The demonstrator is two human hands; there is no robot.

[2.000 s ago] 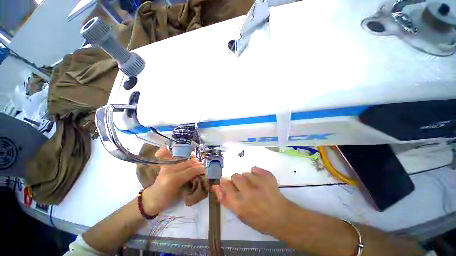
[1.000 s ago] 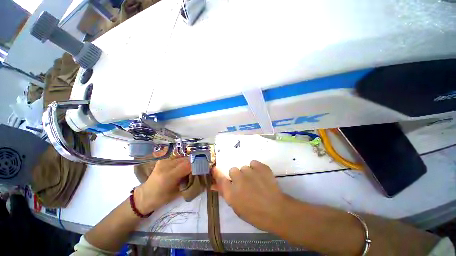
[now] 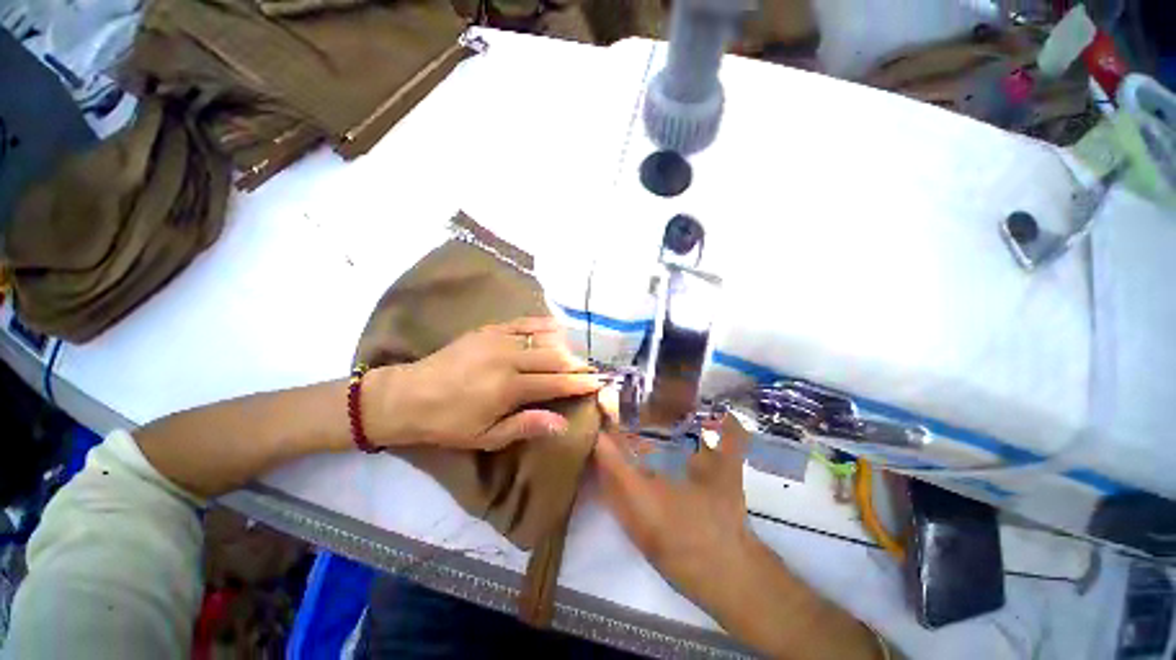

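A brown fabric panel (image 3: pixel 445 310) lies on the table left of the needle area (image 3: pixel 638 397), with a pale-edged strip at its upper corner. A narrow brown strip (image 3: pixel 547 567) runs from its right side over the table's front edge. My left hand (image 3: pixel 477 393) lies flat on the panel, holding it down, fingertips beside the presser foot. My right hand (image 3: pixel 684 503) is blurred, its fingers apart, at the panel's right edge and under the machine head. Its fingertips are partly hidden, and whether they grip anything is unclear.
The white machine head (image 3: pixel 838 194) fills the upper right. A black phone (image 3: pixel 954 554) and an orange loop (image 3: pixel 877 509) lie right of my right hand. Brown panels with pale-lined edges (image 3: pixel 310 65) and a rounded brown stack (image 3: pixel 116 219) lie left. A blue bin (image 3: pixel 323 606) is below the table edge.
The view has turned left, showing more of the panel and the stacks. My left hand now lies flat across the panel. My right hand's fingers have spread and reach under the head.
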